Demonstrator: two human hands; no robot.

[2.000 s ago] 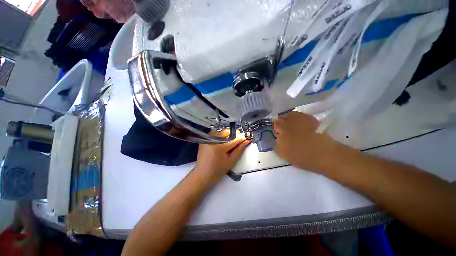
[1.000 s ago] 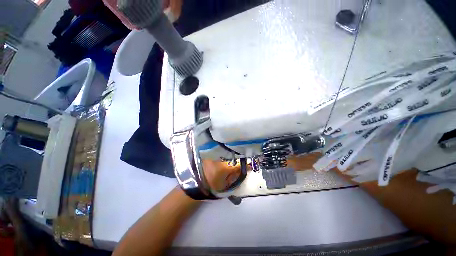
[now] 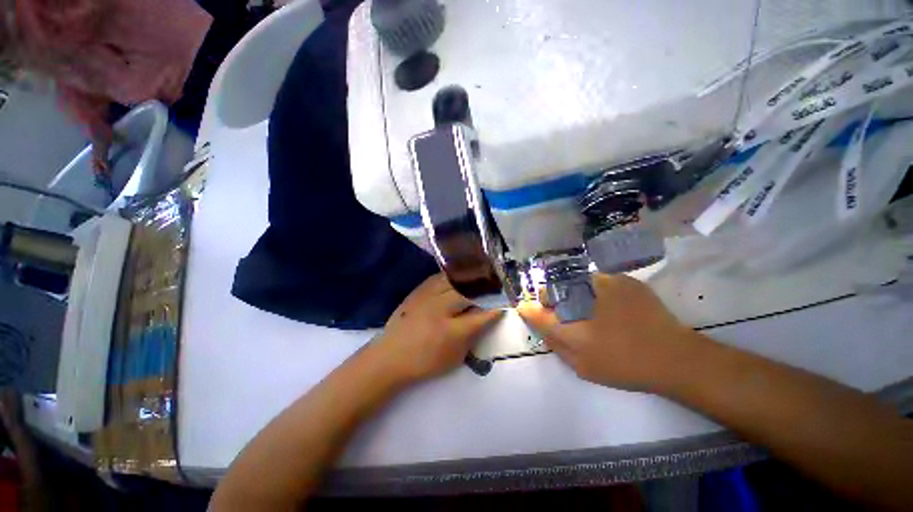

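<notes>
The dark navy garment piece (image 3: 325,235) lies on the table left of and behind the white machine head (image 3: 561,100). My left hand (image 3: 435,325) is bare, at the front edge of the cloth, its fingertips pointing right toward the lit presser foot and needle area (image 3: 531,285). My right hand (image 3: 621,335) is on the other side, fingertips at the foot and close to the left fingertips. Whether either hand pinches something there cannot be seen. The shiny take-up lever guard (image 3: 455,210) hides part of the left fingers. The tension dial (image 3: 626,245) sits above the right hand.
Printed labels (image 3: 801,150) hang over the machine at right. Taped cardboard (image 3: 150,340) stands at the left table edge. A ruler tape (image 3: 581,468) runs along the front edge. A person in a pink top (image 3: 125,50) is at the upper left, with a hand near a white chair-like shape.
The view has shifted, so the needle area and both hands show more clearly. More navy cloth shows behind the head. The right fingertips have come to the left side of the foot. A person has appeared upper left.
</notes>
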